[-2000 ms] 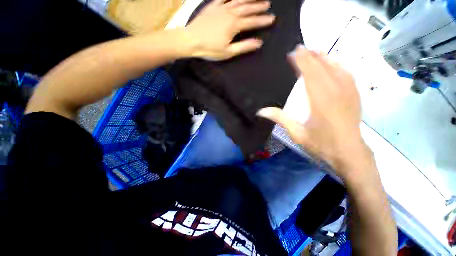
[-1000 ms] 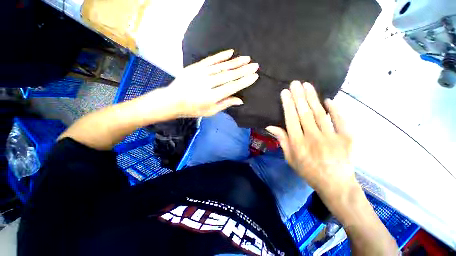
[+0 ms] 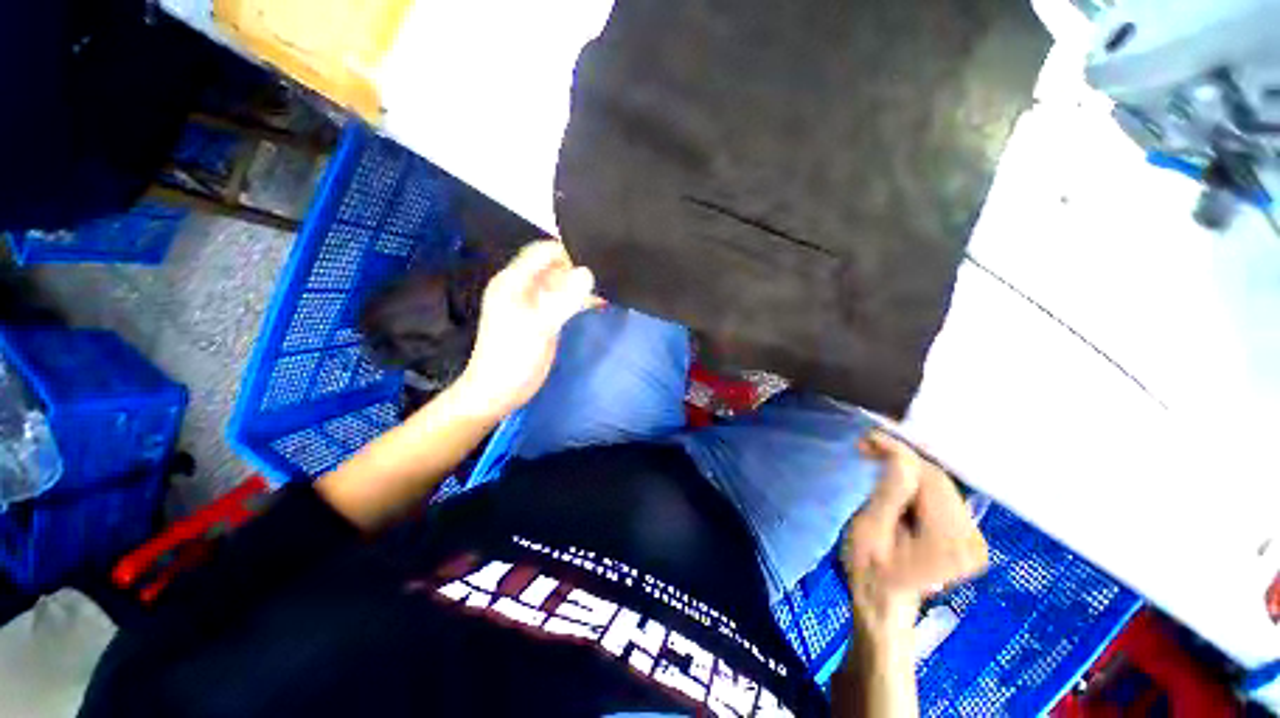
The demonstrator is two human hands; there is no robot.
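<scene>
A dark brown-black garment panel [image 3: 786,126] lies flat on the white table, its lower edge overhanging my lap. A short straight slit or line runs across its lower middle. My left hand [image 3: 522,326] has its fingers curled at the panel's lower left edge. My right hand [image 3: 915,522] is curled just below the panel's lower right corner, over the table's front edge. Whether the fingers of either hand pinch the cloth cannot be told.
The white table [image 3: 1081,407] extends right, with the sewing machine [image 3: 1193,84] at upper right. A tan board [image 3: 316,42] is at upper left. Blue baskets [image 3: 302,337] stand below the table edge, one holding dark cloth. Red plastic [image 3: 1158,673] shows at lower right.
Both hands, flat on the panel a second ago, have moved down to its lower edge and curled. The slit or line now shows uncovered. Earlier, the panel moved and was spread out flat.
</scene>
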